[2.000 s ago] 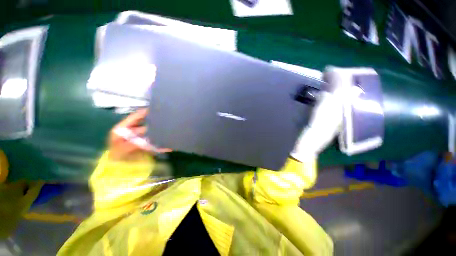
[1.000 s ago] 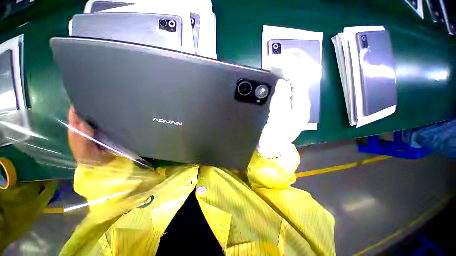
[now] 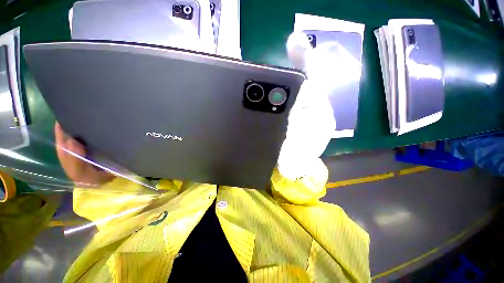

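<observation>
A grey tablet back cover [image 3: 166,105] with "ADVAN" lettering is held up in front of my chest, outer face towards me. Its black camera area with two round rings [image 3: 266,96] is at the upper right corner. My left hand [image 3: 80,157], bare, holds its lower left edge, fingers partly hidden behind it. My right hand [image 3: 312,105], in a white glove, is at its right edge; the glove is overexposed and the fingers are hard to make out. A clear glossy film [image 3: 105,166] hangs by my left hand.
Behind the cover are silver covers on white sheets [image 3: 135,17]. One cover on a white sheet [image 3: 347,83] lies beyond my right hand, with a stack [image 3: 424,74] further right. More lie at far left [image 3: 6,83]. An orange tape roll [image 3: 5,187] is at the left edge of the green bench [image 3: 470,119].
The cover has turned from a tilted, blurred pose to face me and moved left and closer. The film now shows at its left. Both hands have stayed at the cover's sides.
</observation>
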